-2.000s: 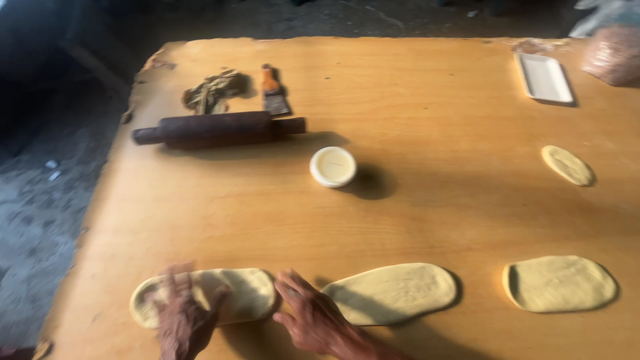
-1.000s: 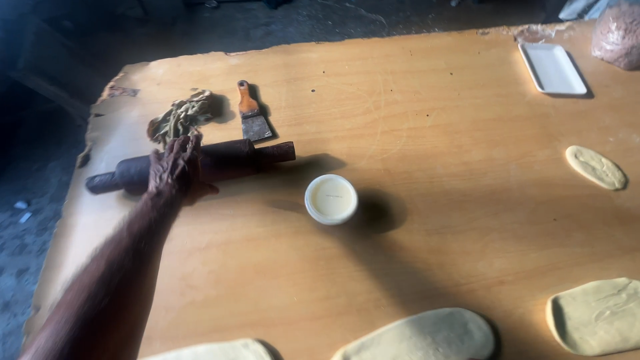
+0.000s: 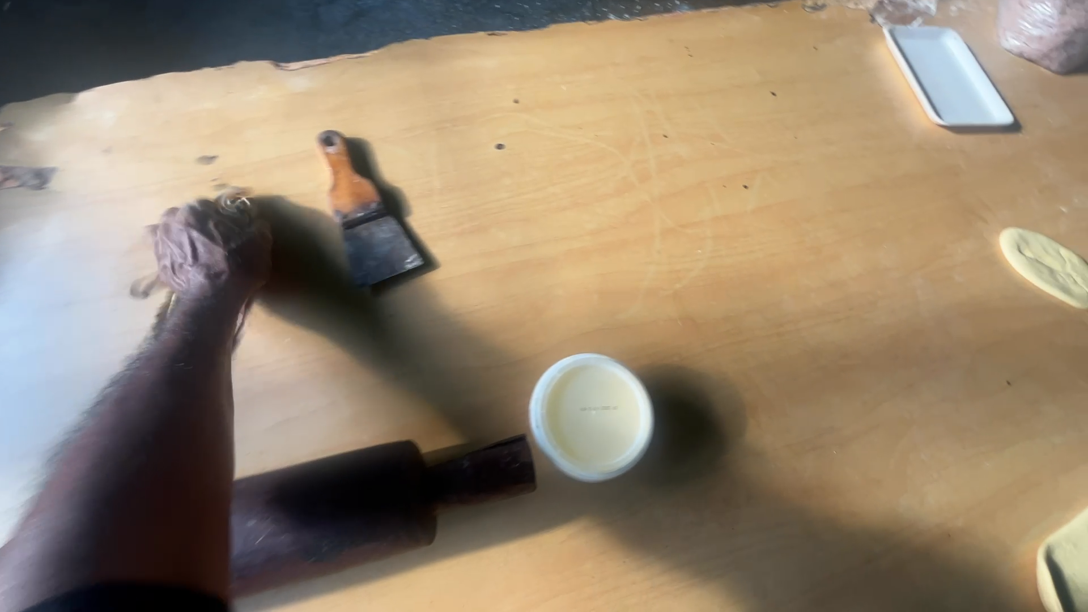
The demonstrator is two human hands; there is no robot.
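Observation:
My left hand (image 3: 208, 246) is closed around a crumpled cloth (image 3: 234, 202), of which small bits show past the fingers. The hand is blurred, and its forearm reaches in from the lower left. To its right lies a scraper (image 3: 365, 212) with an orange handle and a dark, wide blade. A dark rolling pin (image 3: 340, 501) lies nearer me, partly behind my forearm, its right handle close to a round white tub (image 3: 592, 416) with a pale yellow top. My right hand is out of view.
A flat piece of dough (image 3: 1050, 265) lies at the right, and part of another (image 3: 1067, 565) shows below it. A white tray (image 3: 950, 76) and a plastic-wrapped bundle (image 3: 1050, 32) are at the back right. The wooden tabletop (image 3: 527, 212) has a ragged far edge.
My left hand has left the rolling pin and closed on the cloth beyond it. The pin now lies nearer me, beside the tub. My right hand, seen on dough two seconds ago, is gone from view.

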